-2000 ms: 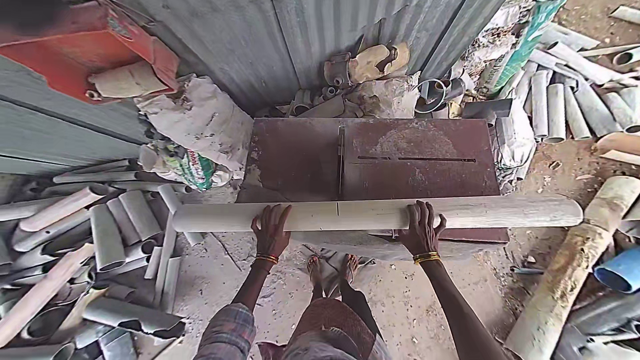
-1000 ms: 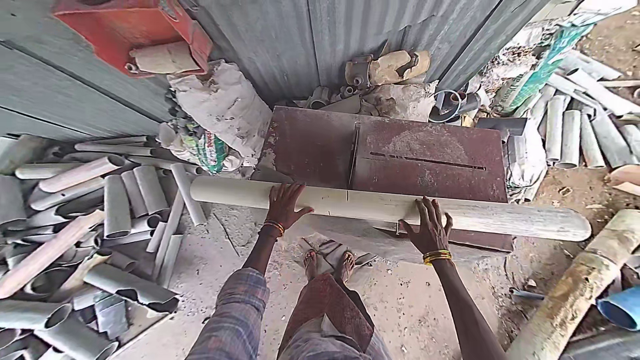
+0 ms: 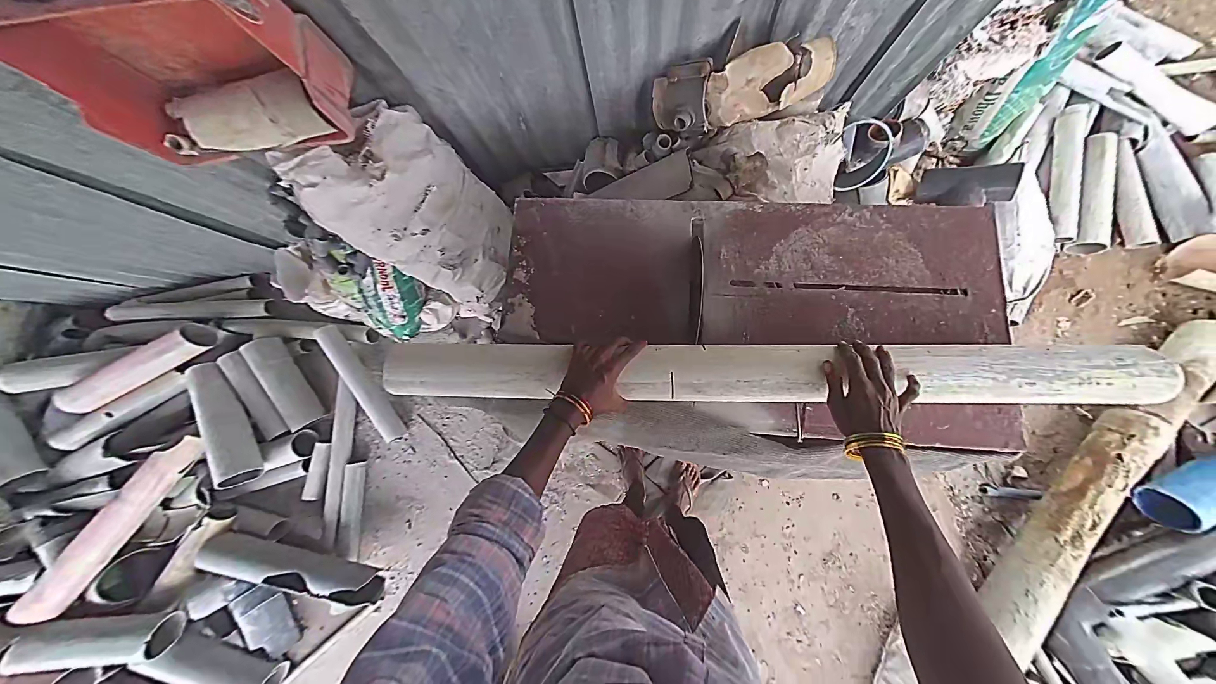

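A long pale plastic pipe (image 3: 741, 373) lies crosswise over the near part of a brown metal saw table (image 3: 855, 237). My left hand (image 3: 600, 372) rests on the pipe left of a short dark mark, its thumb at the near side. On the other side of the mark, my right hand (image 3: 866, 389) lies over the pipe with its fingers across the top. Behind the pipe, a curved dark blade or plate stands in the slot between the table's two panels. A second, narrow slot runs across the right panel. The pipe's underside is hidden.
Cut grey pipe pieces (image 3: 223, 427) heap up at the left, with more at the far right. White sacks (image 3: 408, 199) and a red plastic container (image 3: 209, 71) stand by the corrugated metal wall (image 3: 494, 76). A thick dirty pipe (image 3: 1092, 494) slants along the right.
Both hands stay on the pipe. Its slight tilt of a second ago is gone, and it now lies about parallel to the table's long edge.
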